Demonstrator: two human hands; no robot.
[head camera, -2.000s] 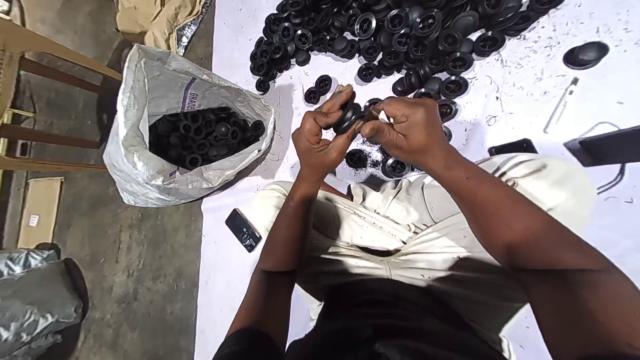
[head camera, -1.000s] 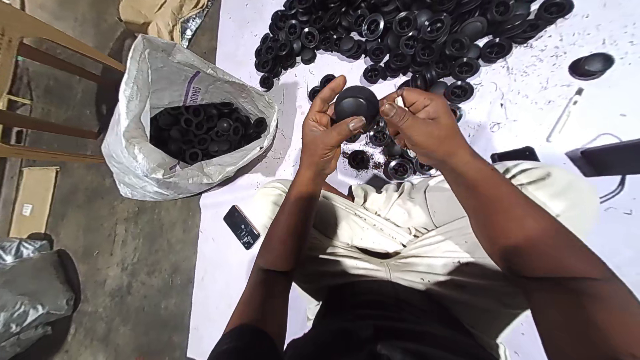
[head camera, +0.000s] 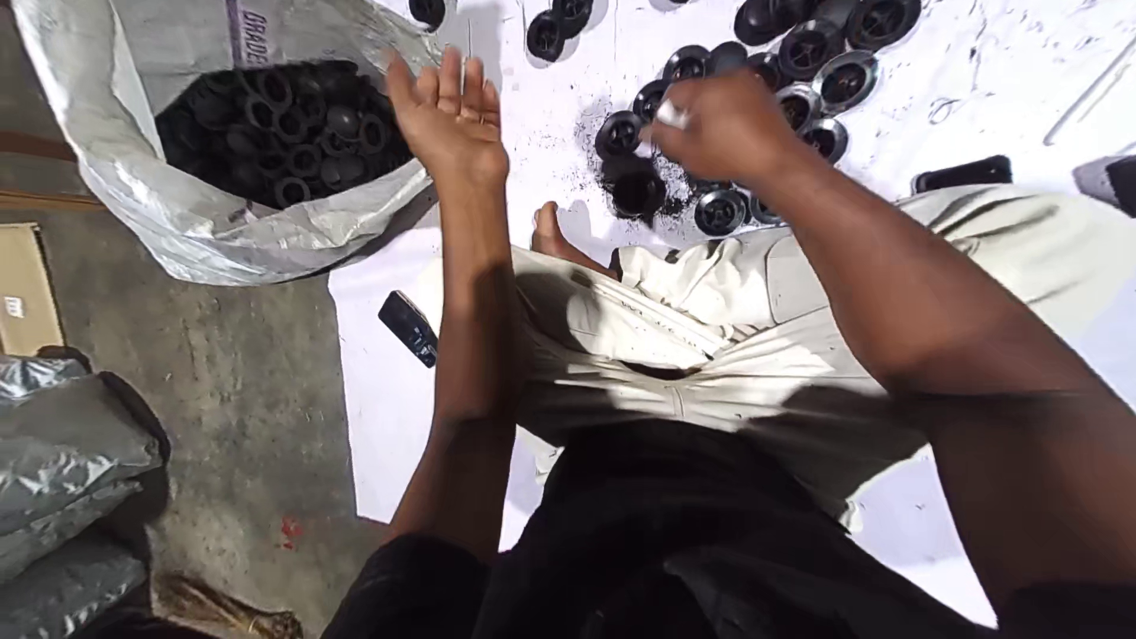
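Observation:
My left hand (head camera: 457, 120) is palm up with its fingers apart and nothing in it, beside the rim of a white woven sack (head camera: 355, 226). Black round plastic parts (head camera: 288, 133) fill the sack's mouth. My right hand (head camera: 723, 129) is blurred, with its fingers closed around a small whitish object (head camera: 672, 115) whose kind I cannot tell. Under and around that hand lie more black round parts (head camera: 719, 211) on the white sheet. A dark round opening or cup (head camera: 637, 188) stands just below, ringed by black shavings.
A phone (head camera: 408, 328) lies on the sheet left of my lap, and a dark flat object (head camera: 963, 174) lies near my right knee. A thin pale tool (head camera: 1090, 96) is at the upper right. Grey bags (head camera: 71, 453) and cardboard (head camera: 27, 288) are on the floor at left.
The black round part that my left hand held is no longer in it. That hand has moved toward the sack and opened. My hands have moved apart. The view has shifted.

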